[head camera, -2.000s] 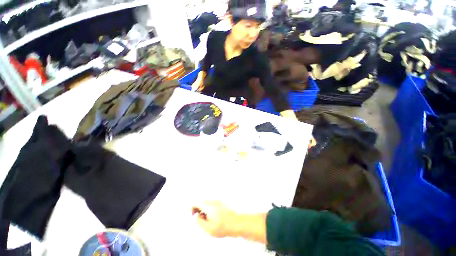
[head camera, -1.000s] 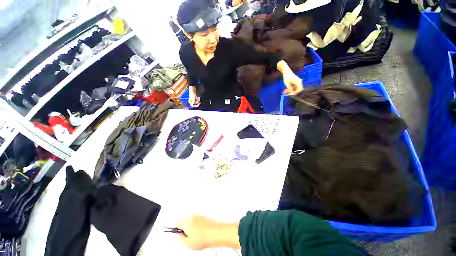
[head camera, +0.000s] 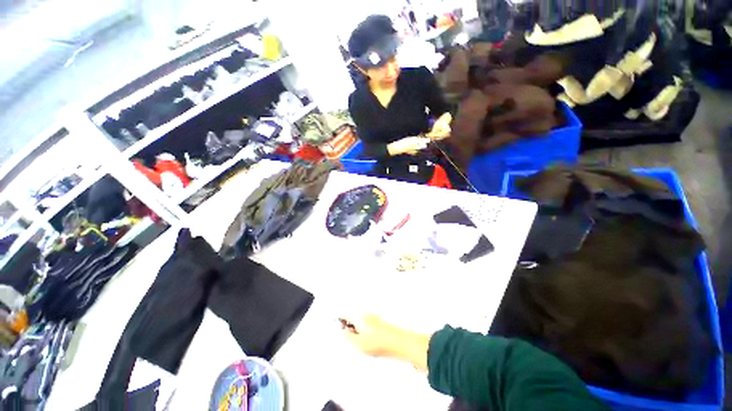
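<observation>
My right hand (head camera: 381, 335), in a green sleeve, is over the white table (head camera: 337, 281). Its fingers are closed on a small dark tool (head camera: 347, 325), likely snips, which is blurred. Black trousers (head camera: 261, 309) lie spread on the table left of my hand. A pale blue button dish (head camera: 257, 393) with yellow and pink bits is cut off by the bottom edge. My left hand is out of the picture.
A coworker (head camera: 397, 112) stands across the table. Nearby lie brown and blue garments (head camera: 277, 201), a black round dish (head camera: 341, 223) and small trims (head camera: 409, 262). Blue crates (head camera: 706, 321) of brown garments stand at the right; shelves (head camera: 185, 132) stand at the left.
The view has shifted, and the blue dish shows again at the bottom. The coworker's outstretched hand has drawn back from the crate, and both hands are now close together. My right hand still holds the tool.
</observation>
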